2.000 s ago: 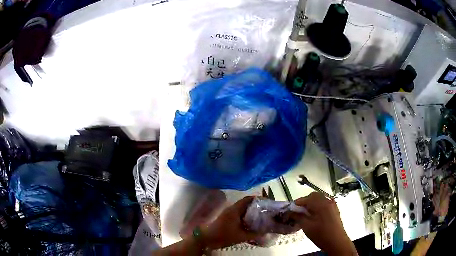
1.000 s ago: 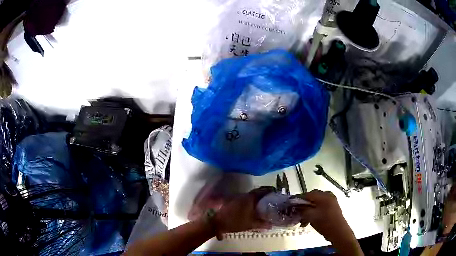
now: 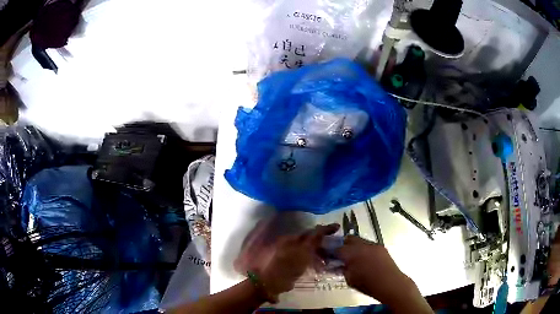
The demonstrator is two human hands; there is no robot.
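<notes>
A small crumpled clear poly bag (image 3: 332, 250) is between my two hands, partly hidden by the fingers. My left hand (image 3: 291, 260) holds it from the left, a green band at the wrist. My right hand (image 3: 368, 264) holds it from the right. Both are low in the picture, over the table's front edge. The open blue plastic bag (image 3: 258, 147) lies just above my hands, with whitish flat pieces and a few small round silvery pieces inside. A pinkish packet (image 3: 255, 242) lies beside my left hand, blurred.
A spanner (image 3: 412, 219) and dark pointed snips (image 3: 350, 223) lie right of the blue bag. The white machine (image 3: 521, 202) stands at the right, a dark thread cone (image 3: 437, 30) behind. A printed clear bag (image 3: 307, 37) lies at the back. A black box (image 3: 129, 158) is at the left.
The camera view has shifted, moving the table items right and up since the first frame. My hands have closed in around the small clear bag, and less of it shows.
</notes>
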